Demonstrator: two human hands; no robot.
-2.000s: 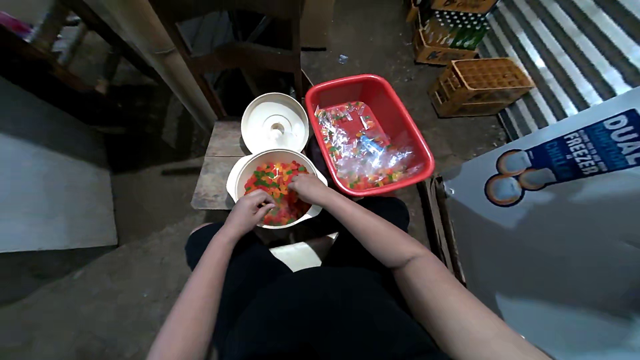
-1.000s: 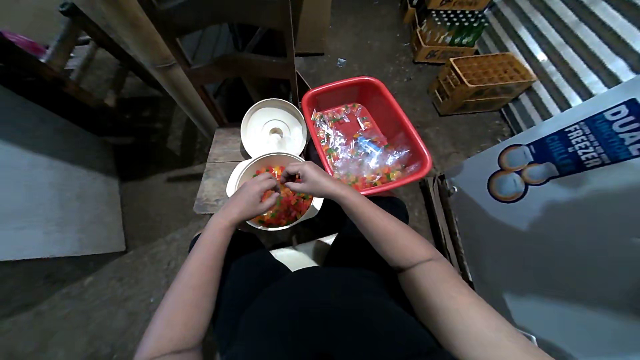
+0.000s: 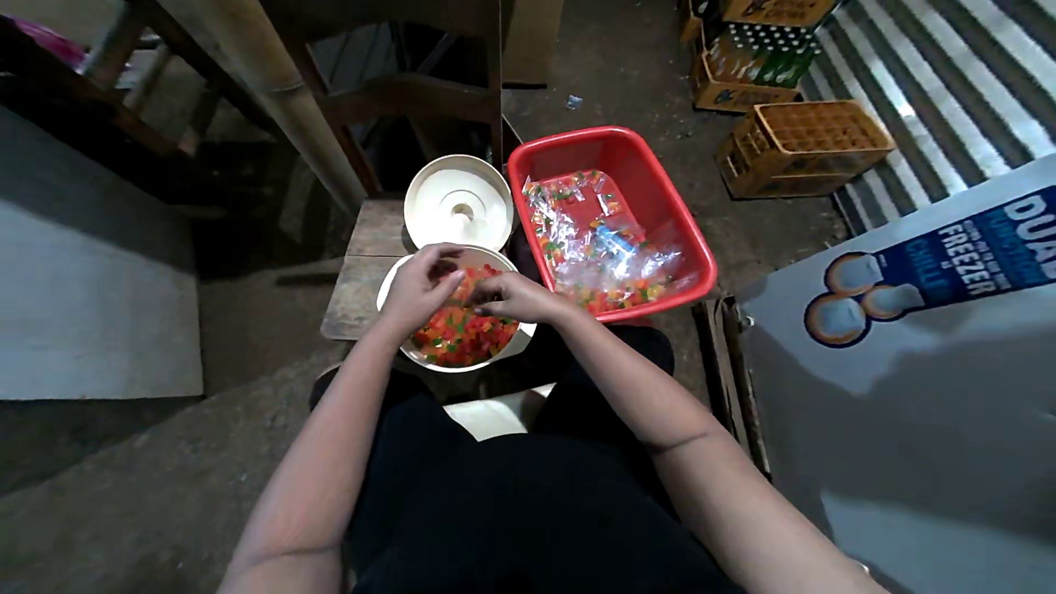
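A round cream plastic container (image 3: 525, 337) stands on the wooden seat in front of me, with small red, orange and green candies (image 3: 466, 334) in it. Over its left side is my left hand (image 3: 423, 289), thumb and fingers apart. My right hand (image 3: 516, 297) hovers over the right side with curled fingers; whether it pinches something small is unclear. Just behind the container lies a round cream lid (image 3: 459, 204). To the right, a red plastic basin (image 3: 672, 198) holds clear plastic packets (image 3: 615, 256) with colourful pieces, and something blue among them.
The wooden seat (image 3: 363, 239) extends left of the container. A bamboo pole (image 3: 289, 107) and a dark wooden chair back (image 3: 404, 91) rise behind. At right are a white freezer (image 3: 907, 396), an orange bottle crate (image 3: 804, 148) and a crate of bottles (image 3: 747, 70).
My hands were close together over the candies a second ago; now they are apart. The left hand has moved up toward the container's back left rim.
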